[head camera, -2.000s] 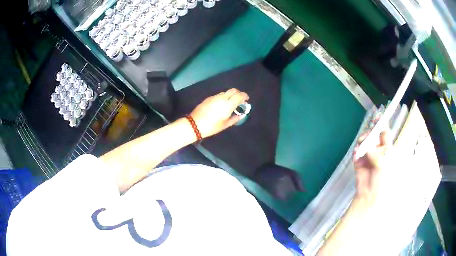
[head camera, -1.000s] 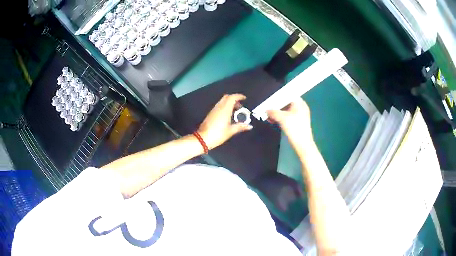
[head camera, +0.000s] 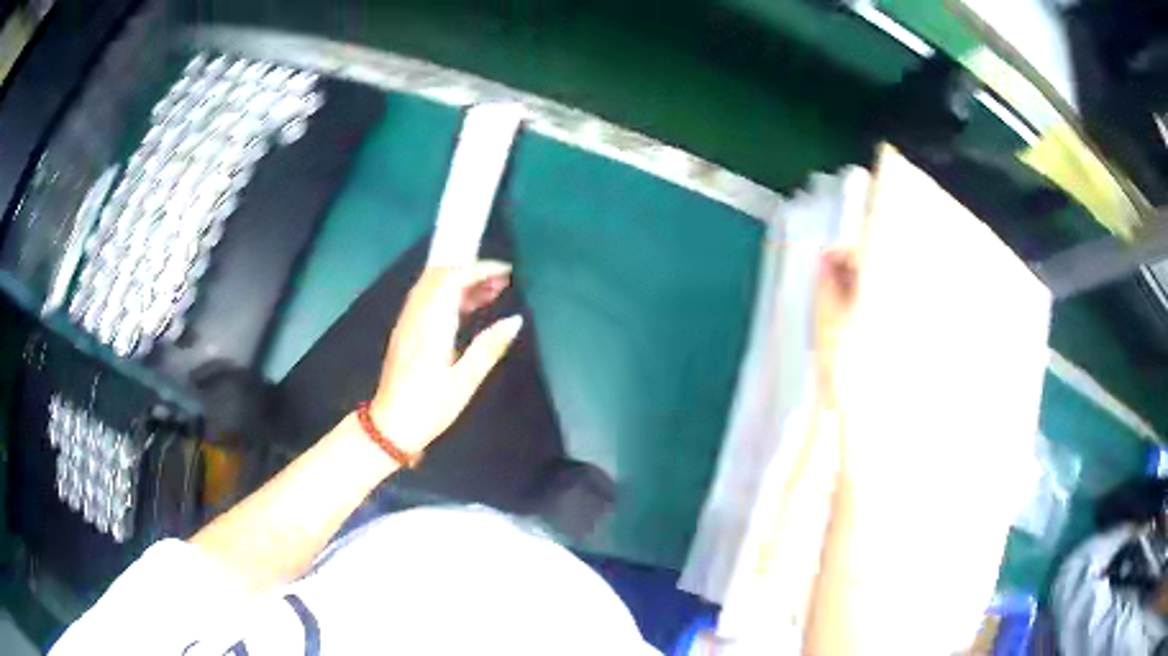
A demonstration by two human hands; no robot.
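A flat white blade (head camera: 477, 186) lies along the far arm of the black jig (head camera: 372, 327), its outer end at the bench's back edge. My left hand (head camera: 429, 352) is over the jig at the blade's near end, thumb and forefinger apart. Its grip on the blade cannot be made out, and no hub shows there. My right hand (head camera: 836, 288) is at the stack of white blades (head camera: 756, 423), partly hidden by a large pale sheet (head camera: 948, 385). What it holds cannot be told.
Rows of silver hubs (head camera: 173, 192) stand on a black mat at the left, with a smaller group (head camera: 92, 468) lower left. Clear plastic (head camera: 1048, 487) lies right of the sheet. A person (head camera: 1117, 583) is at the lower right edge. A bench rim (head camera: 653, 167) runs along the back.
The view has turned right. The blade that my right hand held beside the hub now lies on the jig's far arm. My right hand has moved back right to the stack; my left hand stays over the jig.
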